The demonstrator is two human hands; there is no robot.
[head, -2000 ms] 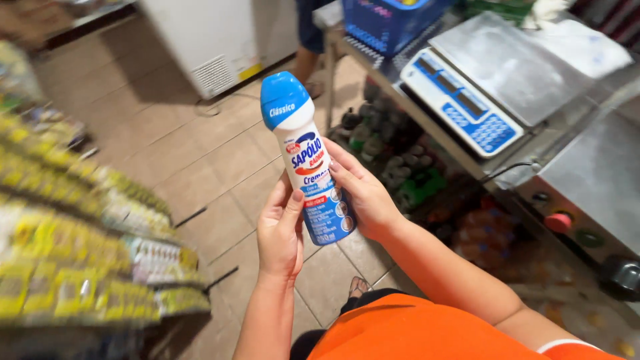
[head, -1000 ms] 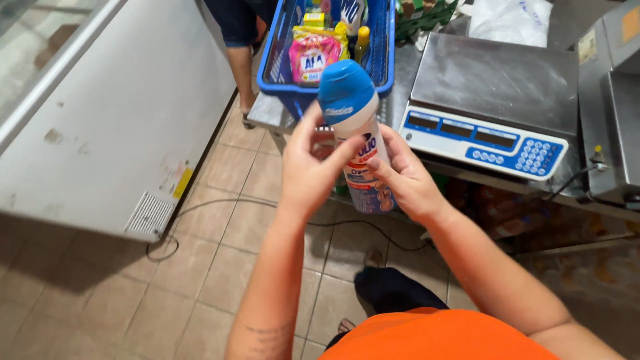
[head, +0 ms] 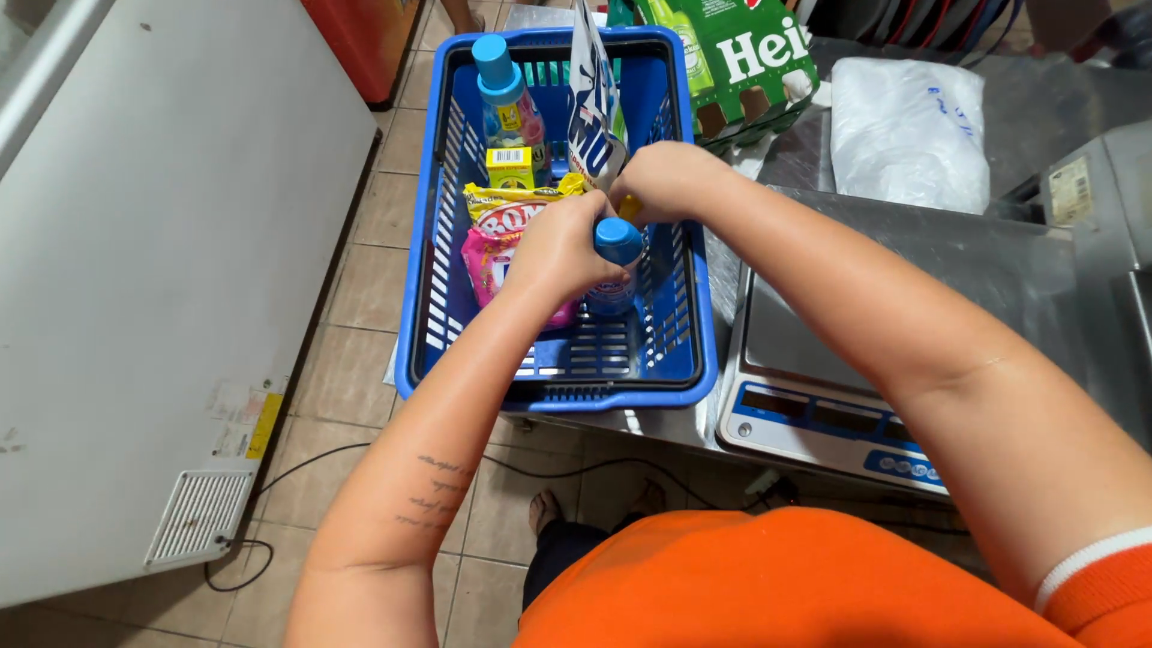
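Note:
A blue plastic shopping basket (head: 558,396) stands on a metal table. Inside it my left hand (head: 567,247) is closed around the upper part of a blue-capped cleaner bottle (head: 617,236), which is upright near the basket's right side. My right hand (head: 666,183) is just behind, its fingers at a yellow item (head: 630,209), partly hidden; its grip cannot be made out. Pink and yellow packets (head: 490,256) lie left of my left hand. Behind them are a small yellow box (head: 510,169), a bottle with a light blue cap (head: 493,61) and an upright white-and-blue packet (head: 589,117).
To the basket's right is a scale (head: 819,409) with a metal plate. Behind it lies a stack of white plastic bags (head: 907,130), and a green beer carton (head: 747,63) adjoins the basket. A white freezer (head: 180,270) stands at left. A black cable (head: 576,470) crosses the tiled floor.
The cleaner bottle, held up in both hands before, is now inside the basket with my left hand on it. My right hand has left it and reached behind. The view has shifted toward the basket.

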